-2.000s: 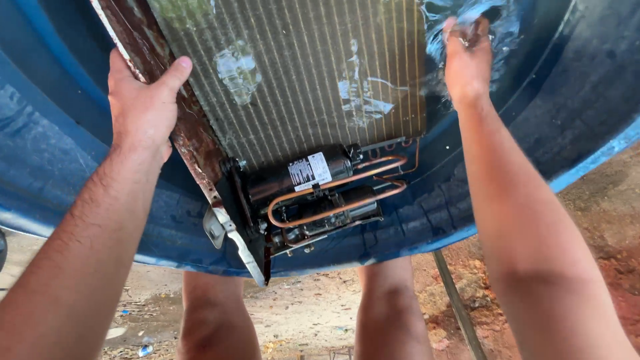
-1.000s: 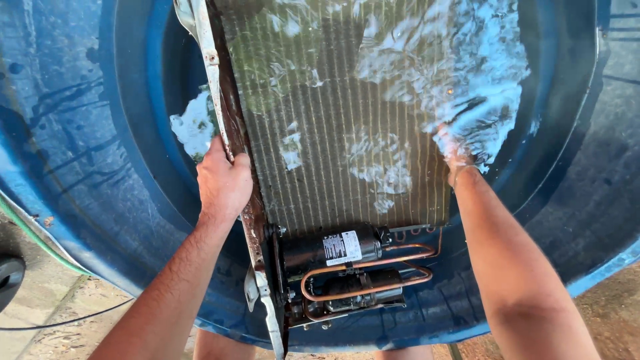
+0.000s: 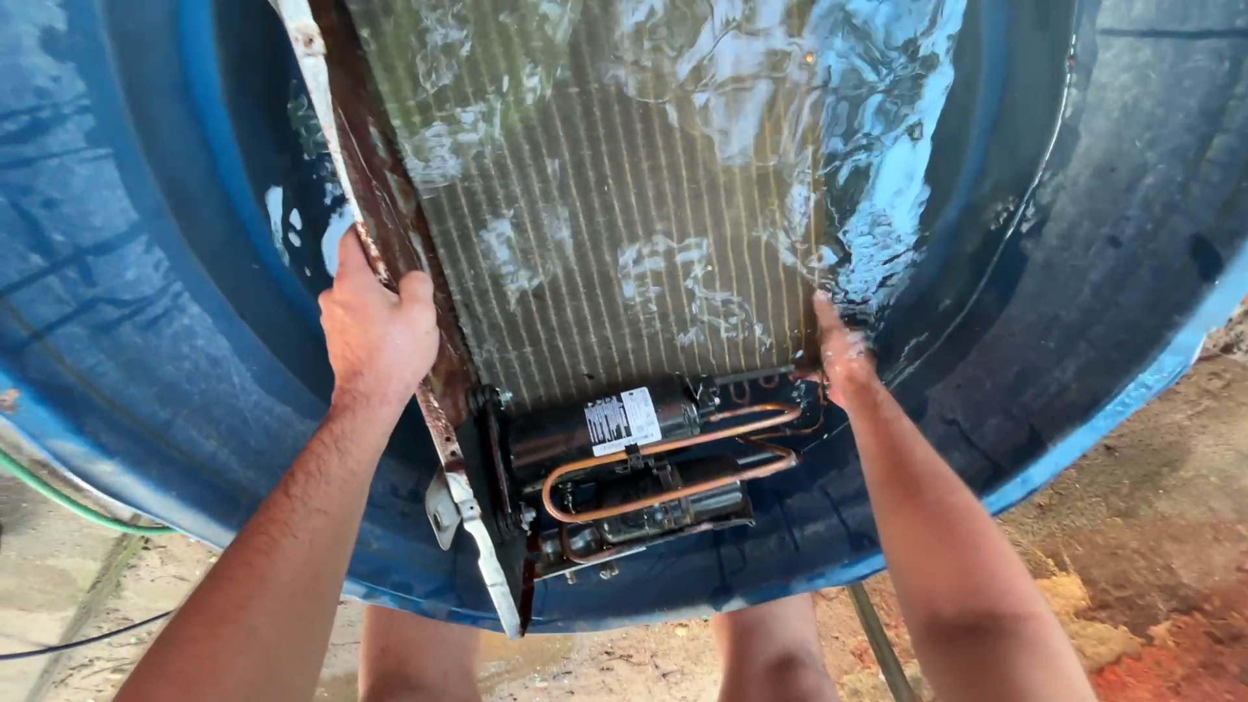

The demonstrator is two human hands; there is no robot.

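Observation:
An air-conditioner outdoor unit lies in a blue tub (image 3: 1102,253) of water, its finned coil (image 3: 604,234) partly under the rippling surface. My left hand (image 3: 380,331) is closed around the rusty metal edge of its base (image 3: 444,361). My right hand (image 3: 840,356) grips the coil's right side near the lower corner, its fingers partly hidden by water and the unit. Below the coil, a black compressor (image 3: 604,429) with a white label and bent copper pipes (image 3: 673,502) stays above the water, close to the tub's near wall.
The tub's near rim (image 3: 624,616) crosses in front of my legs (image 3: 419,653). A green hose (image 3: 83,507) and a dark cable (image 3: 88,643) lie at the lower left. A thin bar (image 3: 880,643) rests on the wet, dirty ground (image 3: 1102,546) at the right.
My right hand has moved down along the coil's right side to near its lower corner. My left hand still holds the base edge. The view has shifted over the tub.

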